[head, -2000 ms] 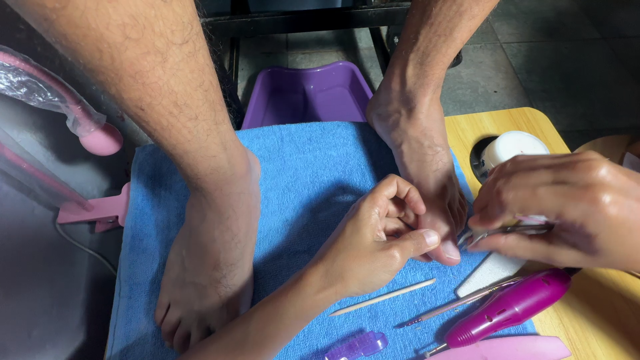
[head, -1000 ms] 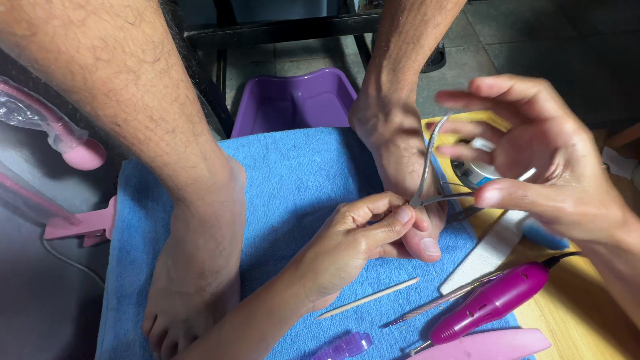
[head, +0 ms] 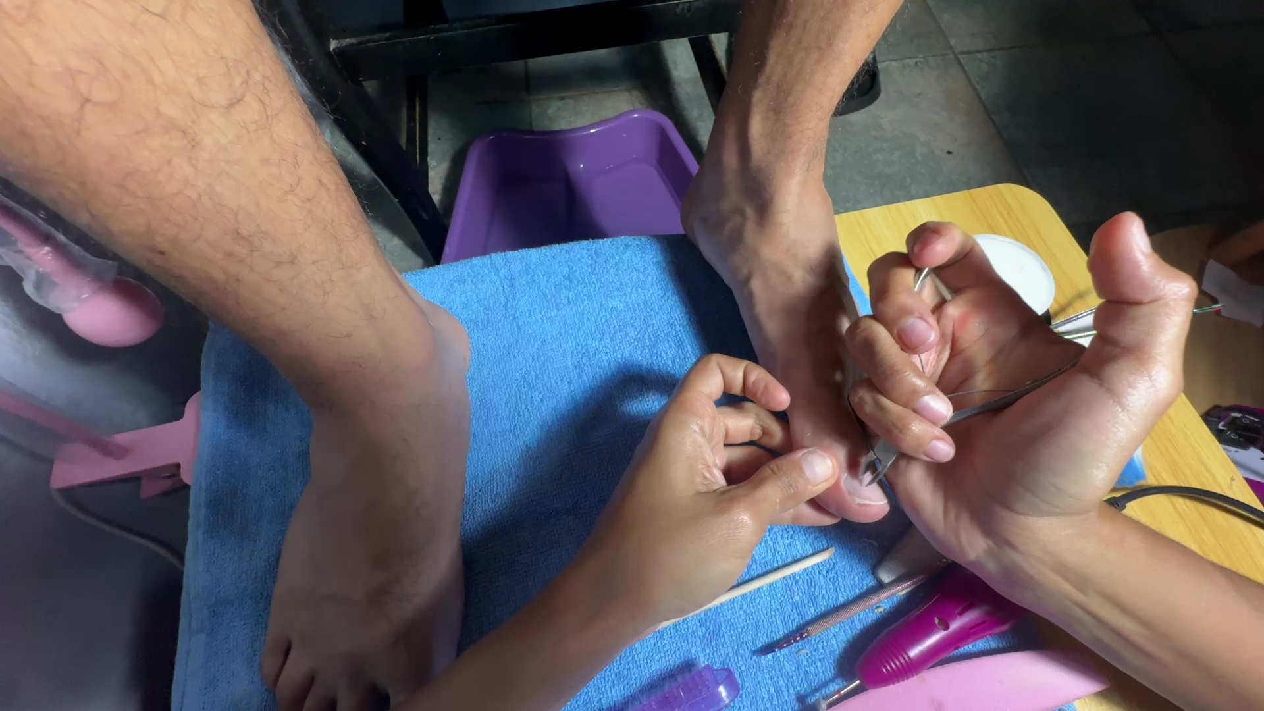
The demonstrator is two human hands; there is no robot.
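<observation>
On the blue towel [head: 592, 316] rest two bare feet of another person. My left hand [head: 711, 484] is at the toes of the foot on the right [head: 790, 326], its thumb against the big toe. Palm up, my right hand [head: 1007, 395] holds metal cuticle nippers [head: 997, 403], whose jaws touch the big toenail [head: 864, 486]. Below my hands lie a wooden stick [head: 775, 576], a metal manicure tool [head: 849, 610] and a magenta electric nail drill [head: 938, 627]. The other foot [head: 370, 553] stays flat at the left.
Behind the towel is a purple plastic basin [head: 573, 188]. A wooden tabletop [head: 948, 202] holds a round white lid [head: 1017, 272] and a black cable [head: 1185, 492]. A pink clamp [head: 128, 454] grips the left side. A pink file [head: 987, 683] and a purple plastic item [head: 686, 688] lie in front.
My right hand has turned palm up, and the nippers' jaws have come to the big toenail. My left hand has let go of the nippers' jaw end, which it touched one second ago.
</observation>
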